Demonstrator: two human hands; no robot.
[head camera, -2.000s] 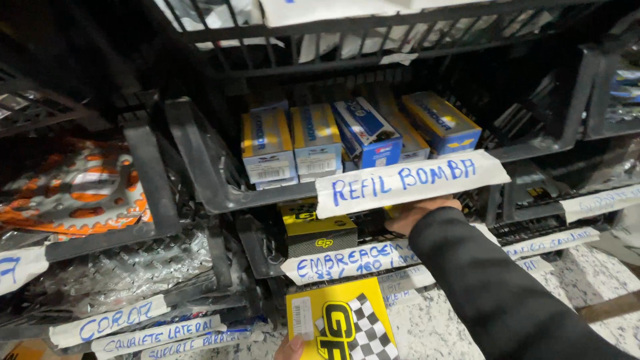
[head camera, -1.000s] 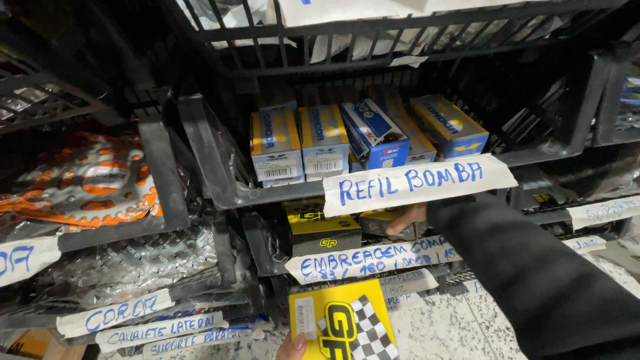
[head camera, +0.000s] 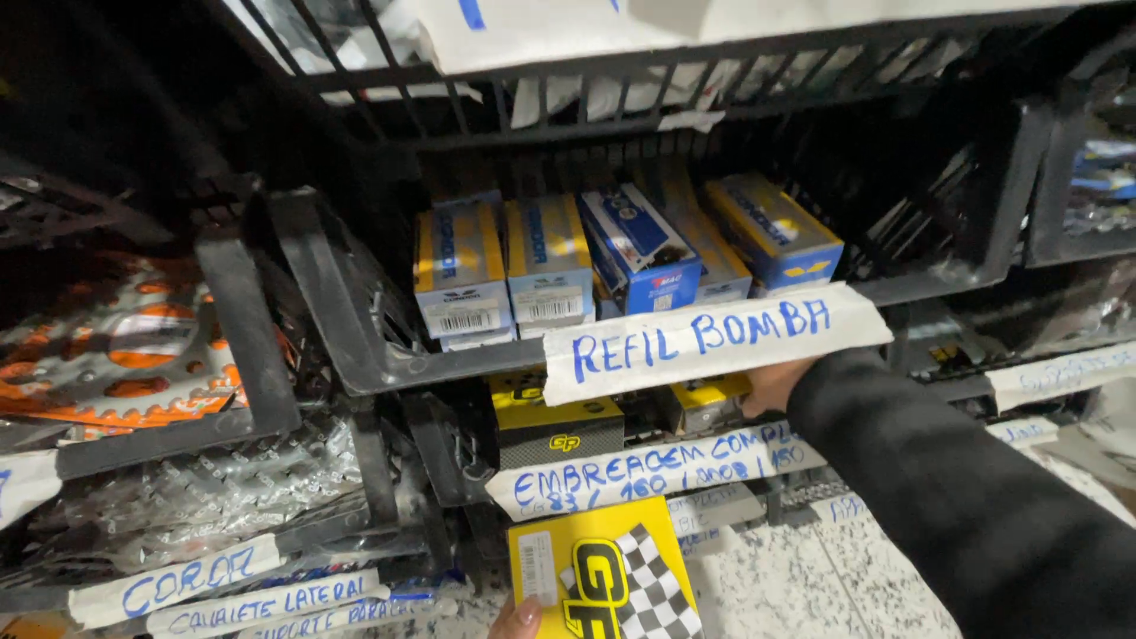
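My left hand (head camera: 516, 619) shows only a thumb and part of a finger at the bottom edge, gripping the left side of a yellow cardboard box (head camera: 603, 568) with a checkered print. My right hand (head camera: 774, 388) reaches from the right, in a dark sleeve, into the lower black bin, below the upper bin's handwritten label. Its fingers are beside a small yellow box (head camera: 707, 401); whether they hold it is hidden. Left of it, in the same bin, lies a black and yellow box (head camera: 559, 422).
Blue and yellow boxes (head camera: 548, 257) fill part of the upper black bin (head camera: 444, 362). Orange and metal sprockets (head camera: 151, 355) lie in a bin at left. Handwritten paper labels (head camera: 717, 342) hang on the bin fronts. Speckled floor (head camera: 781, 577) shows below.
The small yellow box by my right hand shows more plainly than two seconds ago. My left hand keeps its hold on the yellow box.
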